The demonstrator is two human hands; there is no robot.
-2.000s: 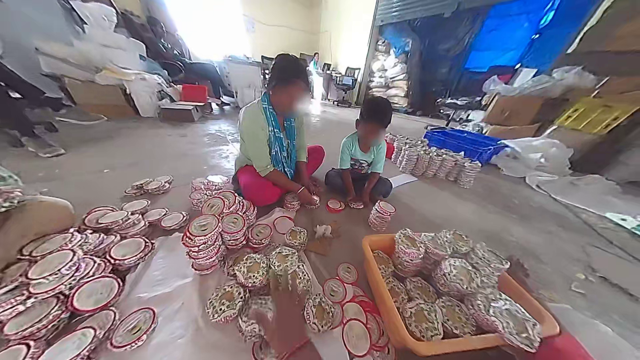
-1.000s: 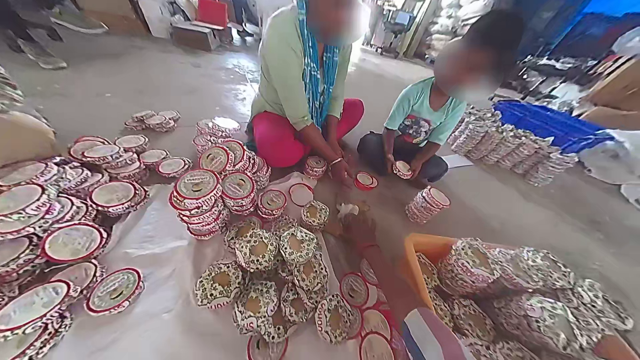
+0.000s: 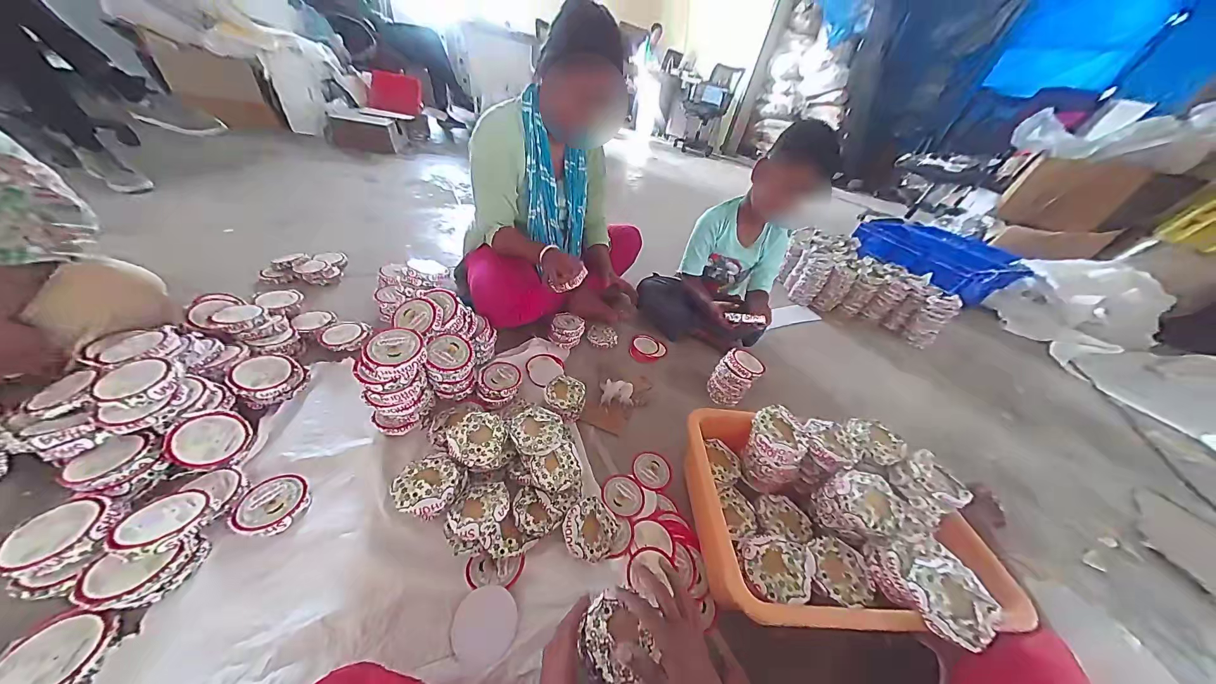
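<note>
At the bottom centre, my left hand (image 3: 562, 648) and my right hand (image 3: 676, 627) hold a round, flat piece wrapped in leaf-patterned printed wrapping (image 3: 608, 638) between them. The right fingers lie over its top and side; the left hand is partly cut off by the frame. Just beyond is a heap of similar patterned round pieces (image 3: 484, 442). Loose red-rimmed printed discs (image 3: 651, 537) lie between the heap and an orange plastic crate (image 3: 708, 513) full of wrapped pieces. A plain pale disc (image 3: 484, 622) rests on the white sheet (image 3: 323, 551) left of my hands.
Red-rimmed round pieces (image 3: 209, 439) cover the left side, and stacks (image 3: 391, 380) stand mid-left. Two people (image 3: 518, 180) (image 3: 731, 247) sit opposite, holding round pieces. Behind them at right are more stacks (image 3: 864, 285), a blue crate (image 3: 936, 256) and cardboard boxes (image 3: 1073, 195).
An arm that reached forward to the floor near the scrap of card is drawn back; both my hands now hold a wrapped piece at the bottom. The person opposite has raised a round piece.
</note>
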